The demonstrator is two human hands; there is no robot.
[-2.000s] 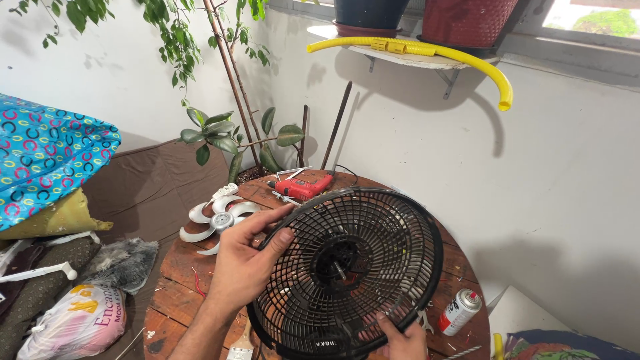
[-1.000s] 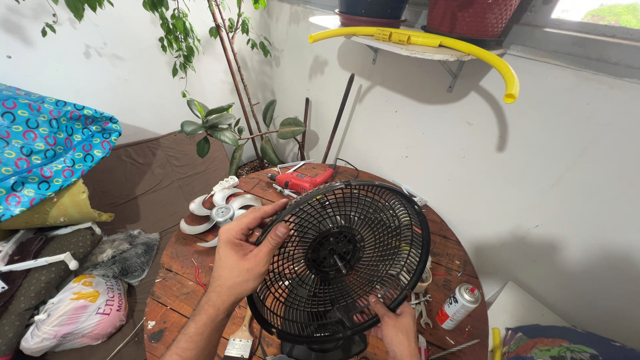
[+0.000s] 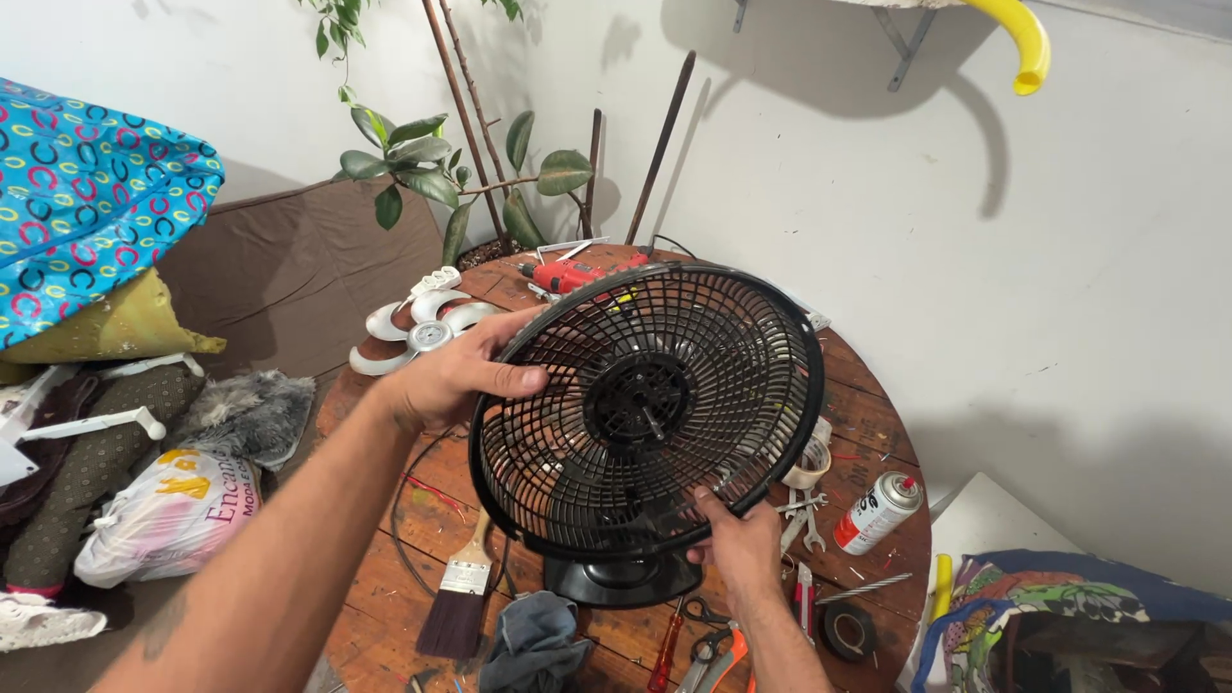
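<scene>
A black fan with its rear grille (image 3: pixel 712 385) facing me stands on a round black base (image 3: pixel 624 580) on the wooden table. From its centre sticks a bare metal shaft (image 3: pixel 653 420). My left hand (image 3: pixel 476 371) grips the grille's upper left rim, thumb over the front. At the lower right rim my right hand (image 3: pixel 741 539) holds on, thumb on the slats and fingers partly hidden behind. A silver fan blade (image 3: pixel 429 335) lies at the back left of the table, beyond my left hand.
Round the fan on the table (image 3: pixel 866 414) are a red power tool (image 3: pixel 568 273), paintbrush (image 3: pixel 457 597), grey cloth (image 3: pixel 535 643), spray can (image 3: pixel 878 512), wrenches (image 3: pixel 813 525), black tape roll (image 3: pixel 848 629), scissors (image 3: pixel 707 650) and screwdriver (image 3: pixel 666 650). A potted plant (image 3: pixel 423 173) stands behind.
The grille has tilted more upright, and the black base under it now shows fully. Both hands have stayed on the rim. The view has shifted downward.
</scene>
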